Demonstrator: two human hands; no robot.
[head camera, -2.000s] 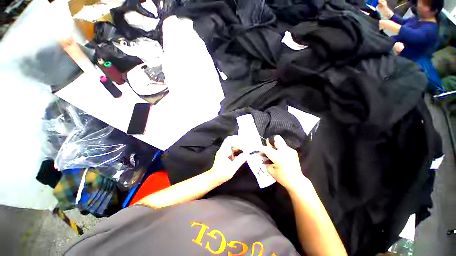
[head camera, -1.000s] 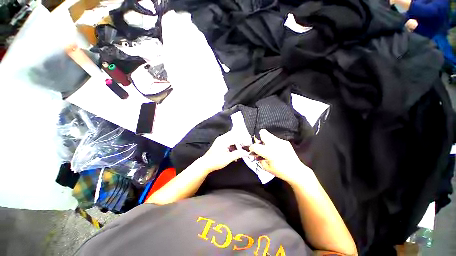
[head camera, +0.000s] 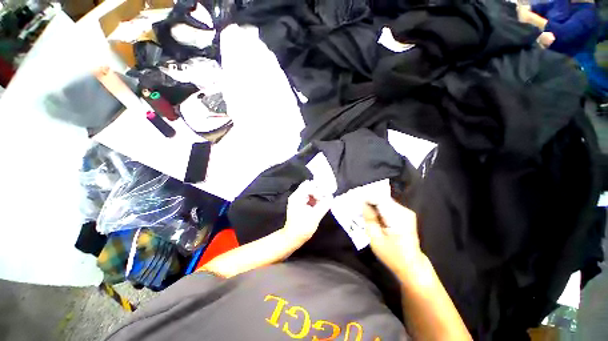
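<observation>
A white backing sheet (head camera: 351, 212) lies over a black garment piece (head camera: 365, 158) in front of me. My left hand (head camera: 308, 208) holds the left side of the white sheet, with its fingers bent and a small dark red spot between them. My right hand (head camera: 392, 226) is at the right side of the sheet, slightly blurred, with a small dark thing at its fingers. I cannot tell whether that is a tool. Another white patch (head camera: 413, 148) lies on the black cloth just beyond my right hand.
A heap of black garments (head camera: 493, 166) fills the right and back. A phone (head camera: 197, 162) lies on the white surface at left, near a dark stick with a pink end (head camera: 161, 124). Clear plastic bags (head camera: 137, 200) and plaid cloth (head camera: 140, 254) are lower left. A person's arm (head camera: 567, 30) shows upper right.
My hands were close together over a narrow white strip. Now my right hand has moved right and down, and more of the white sheet shows between them.
</observation>
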